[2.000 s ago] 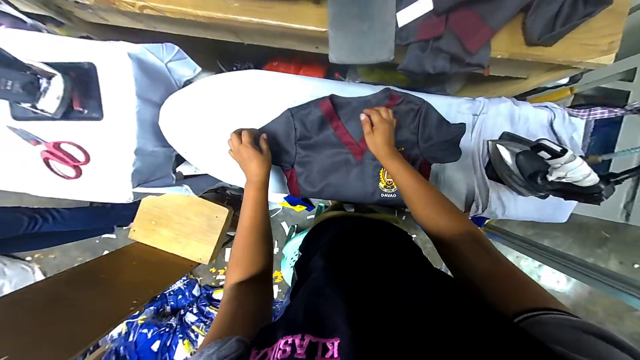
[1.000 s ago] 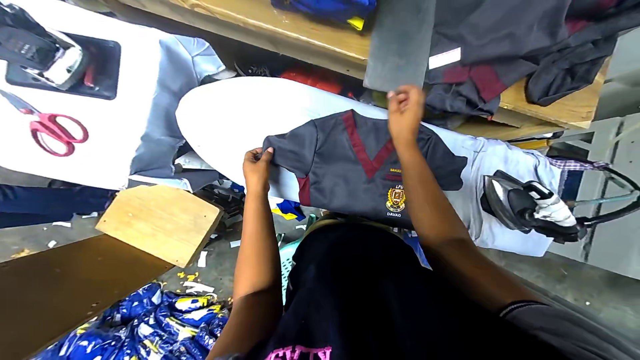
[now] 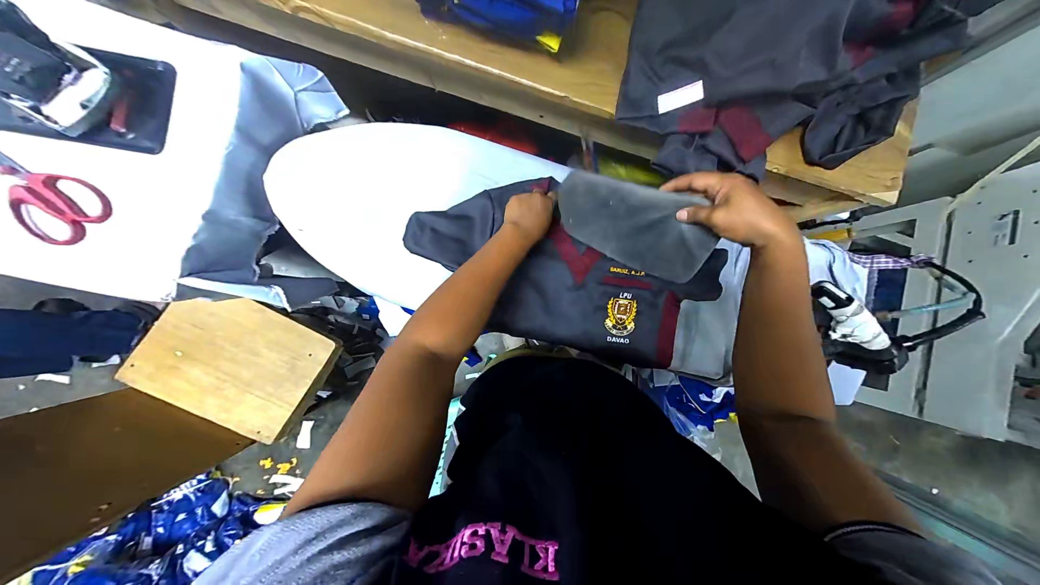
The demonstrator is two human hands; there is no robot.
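A dark grey short-sleeved top [image 3: 552, 305] with a maroon V-neck and an embroidered crest lies on the white ironing board [image 3: 349, 171]. My right hand [image 3: 735, 210] grips the right end of a grey cloth or pad [image 3: 630, 223], which covers the top's upper right part. My left hand [image 3: 530, 213] is at the collar by the pad's left edge; its fingertips are partly hidden, so I cannot tell whether it pinches the fabric. An iron [image 3: 853, 325] with a white-wrapped handle stands at the board's right end, partly behind my right forearm.
At the left, a white table [image 3: 122, 203] bears red-handled scissors [image 3: 61, 207] and another iron [image 3: 61, 85] on a black rest. Beyond the board runs a wooden shelf [image 3: 487, 57] with more dark grey garments [image 3: 731, 57]. A wooden stool or bench end [image 3: 231, 361] stands lower left.
The grey pad, on the shelf edge before, is now over the top in my right hand. My left hand has moved from the left sleeve to the collar.
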